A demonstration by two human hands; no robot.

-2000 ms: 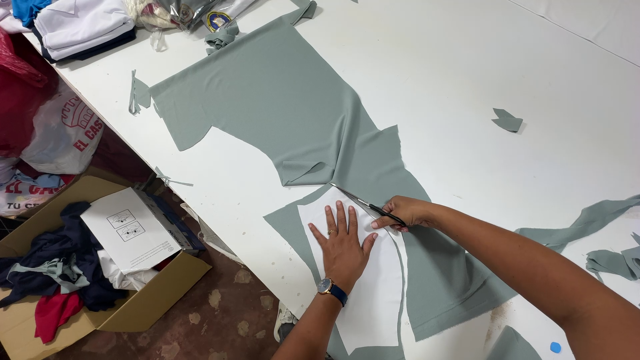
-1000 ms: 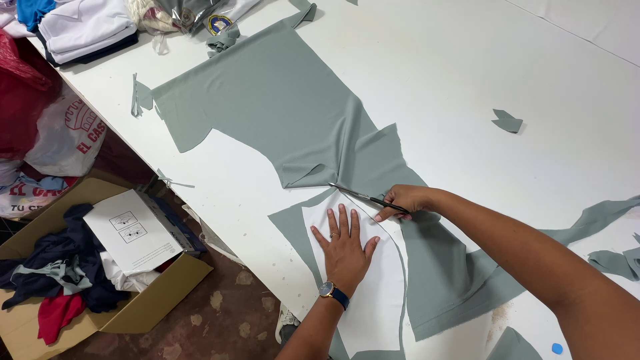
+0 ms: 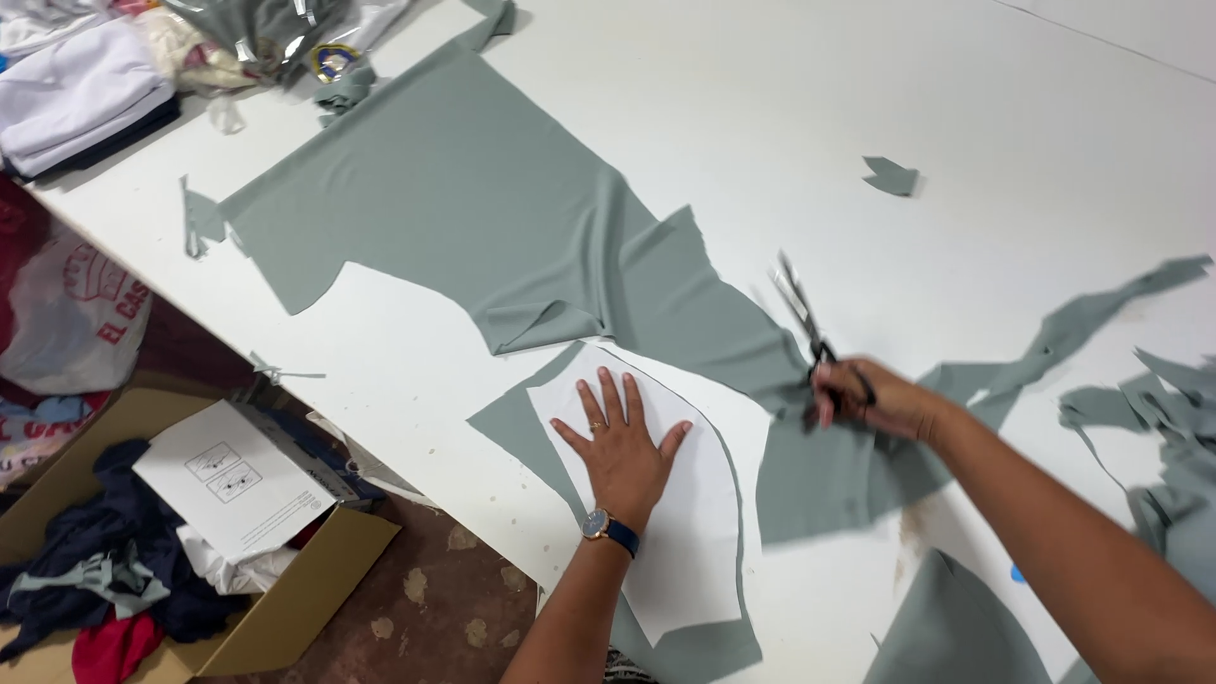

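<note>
My left hand (image 3: 622, 451), fingers spread, presses flat on a white paper pattern piece (image 3: 684, 560) that lies on grey-green fabric (image 3: 527, 418). My right hand (image 3: 860, 394) holds black-handled scissors (image 3: 803, 304), their blades pointing up and away over the white table; they are somewhat blurred. Just under that hand lies the larger grey-green fabric (image 3: 408, 180), bunched near my fingers and folded over at its middle. A gap of bare table separates it from the fabric under the pattern, whose curved right edge runs close along the paper.
Fabric scraps lie on the white table (image 3: 997, 123), one small scrap (image 3: 891, 177) at upper right and a heap (image 3: 1168, 427) at the right. Folded white garments (image 3: 81, 95) and plastic bags sit at upper left. Below the table edge stands a cardboard box (image 3: 294, 608) of cloth.
The scissors have left the pattern's upper edge and moved right with my right hand. The large fabric has shifted away from the pattern's right side, opening a gap. My left hand stays on the paper.
</note>
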